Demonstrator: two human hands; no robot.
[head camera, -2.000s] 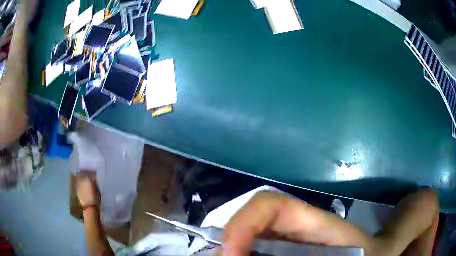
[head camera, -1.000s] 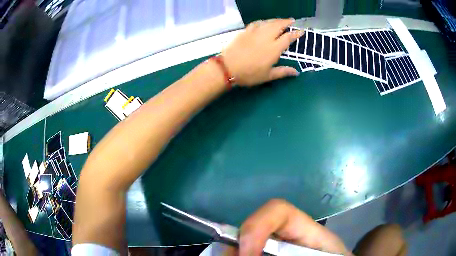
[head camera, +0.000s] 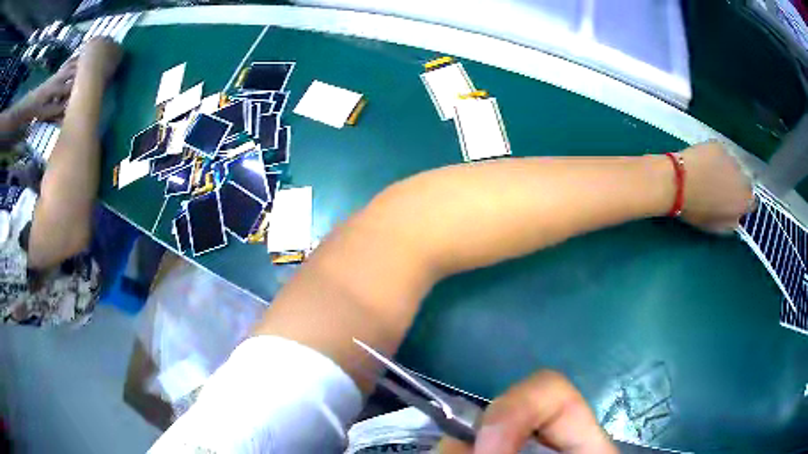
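Observation:
My left hand (head camera: 713, 188), with a red bracelet, reaches far right. Its curled fingers are at the near end of the black-barred adhesive strip sheets (head camera: 781, 253); whether they grip a sheet cannot be told. The sheets are cut off by the right edge. My right hand (head camera: 540, 417) is low in the picture, partly cut off, closed on silver tweezers (head camera: 434, 399) that point up and left. The tweezers' tips hold nothing visible and show in front of my left forearm.
A module pile (head camera: 217, 168) lies on the green bench (head camera: 567, 293) at left. White-backed LCD modules (head camera: 483, 129) lie beyond my left arm. Another person's arm (head camera: 66, 177) is at far left. Whitish plastic (head camera: 199, 319) is below the bench edge. A white-framed panel (head camera: 611, 44) stands behind.
The view has swung left since one second ago, so the pile shows larger. My left hand's spread fingers have curled in at the sheets. My right hand still holds the tweezers.

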